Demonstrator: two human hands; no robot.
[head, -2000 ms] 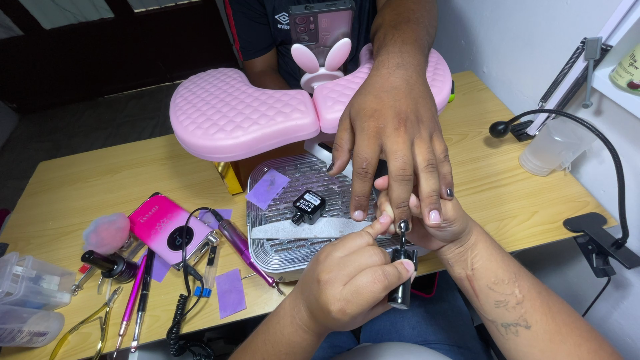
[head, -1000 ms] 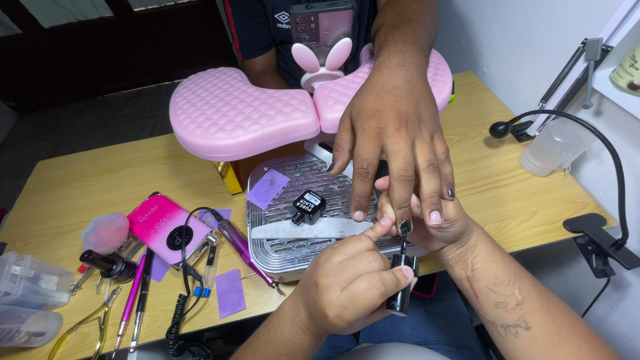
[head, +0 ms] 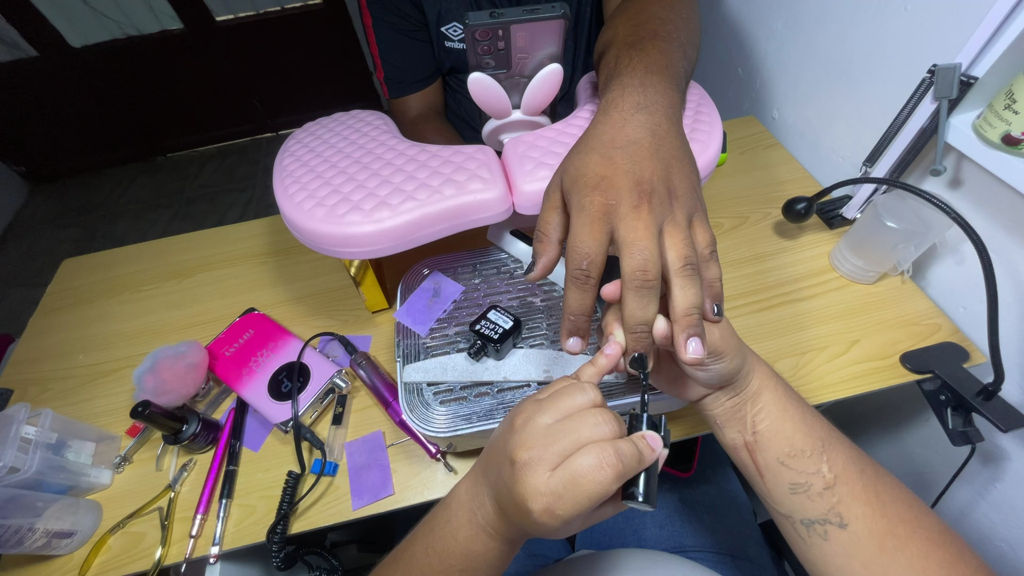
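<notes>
My left hand (head: pixel 572 460) grips the black cap (head: pixel 642 472) of a nail polish brush, its little finger extended. The brush tip (head: pixel 639 364) touches a fingernail of another person's hand (head: pixel 628 216), which reaches palm down from the top; that nail looks black. My right hand (head: pixel 712 360) supports this hand's fingers from below and is partly hidden. Black polish shows on the thumbnail and little fingernail; the index and ring nails look unpainted. A black polish bottle (head: pixel 496 331) lies behind my left hand, beside a grey nail file (head: pixel 496 366), on a ridged metallic device (head: pixel 448 416).
A pink quilted armrest (head: pixel 392 180) stands behind. At left lie a purple nail drill (head: pixel 392 392), its pink control unit (head: pixel 276 364), cuticle nippers (head: pixel 164 504), brushes and plastic containers (head: pixel 52 456). A gooseneck holder (head: pixel 980 272) and plastic cup (head: pixel 880 240) are at right.
The brush in my left hand has shifted slightly at the same fingernail, where more black shows than two seconds ago. My right hand and the other person's hand stay nearly still.
</notes>
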